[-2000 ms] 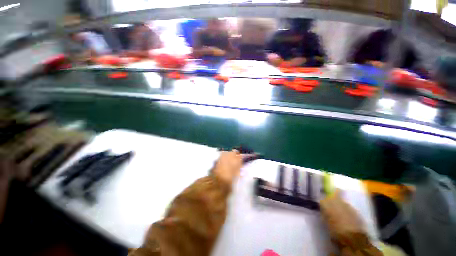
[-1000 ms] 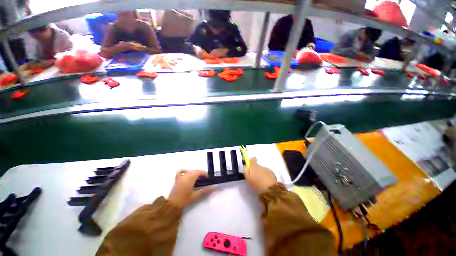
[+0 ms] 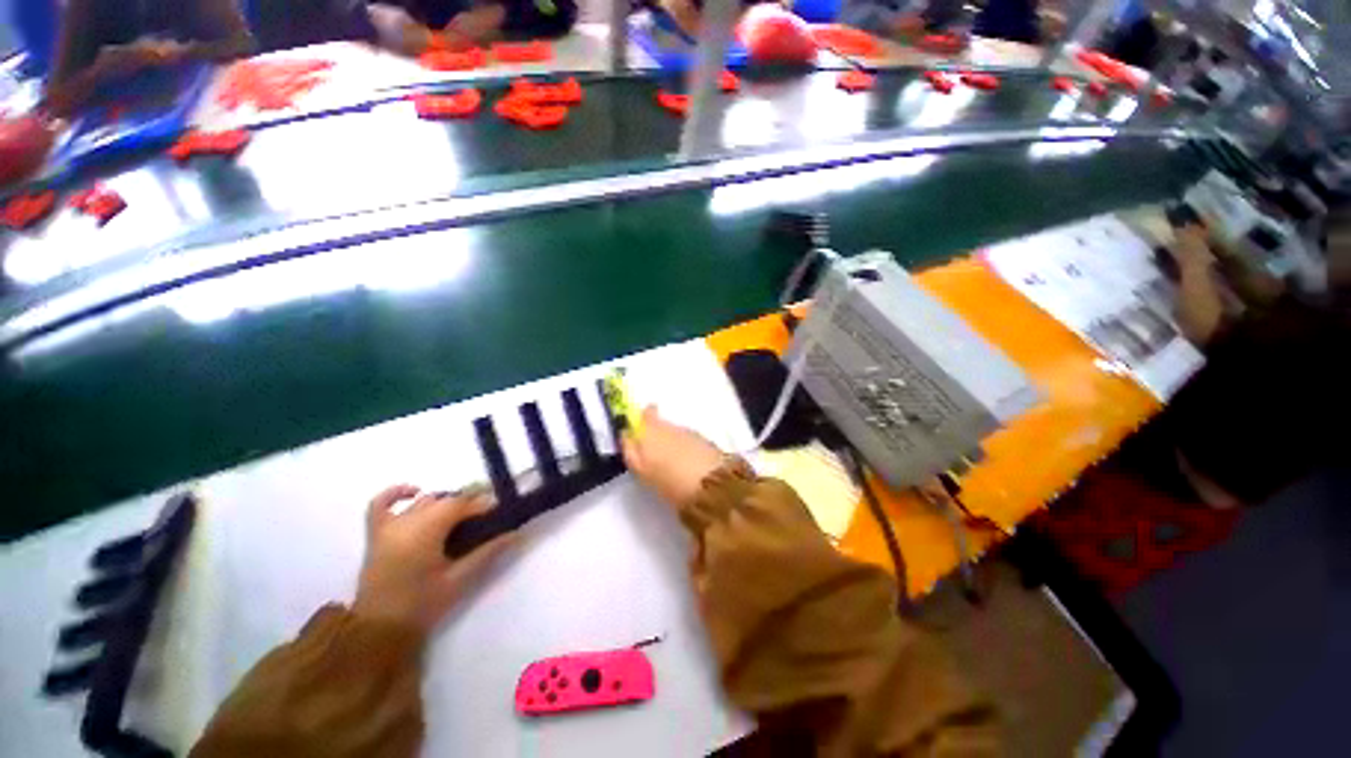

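Note:
A black charging dock (image 3: 545, 498) with several upright blades lies on the white bench in front of me. My left hand (image 3: 419, 551) grips the dock's left end between thumb and fingers. My right hand (image 3: 670, 453) holds the yellow controller (image 3: 622, 403) upright at the dock's right end, against the last blade. Its lower end is hidden by my fingers, so I cannot tell how far it sits on the blade. A pink controller (image 3: 585, 680) lies flat on the bench nearer to me.
Another black dock (image 3: 141, 622) lies at the left. A grey vented box (image 3: 904, 363) with a white cable and black cord stands on an orange mat (image 3: 1059, 422) at the right. A green conveyor (image 3: 371, 326) runs behind. Across it are orange-red parts (image 3: 538, 101) and people.
The view has swung right and down, so bench things appear further left. My left hand still holds the dock and my right hand still holds the yellow controller at its right end.

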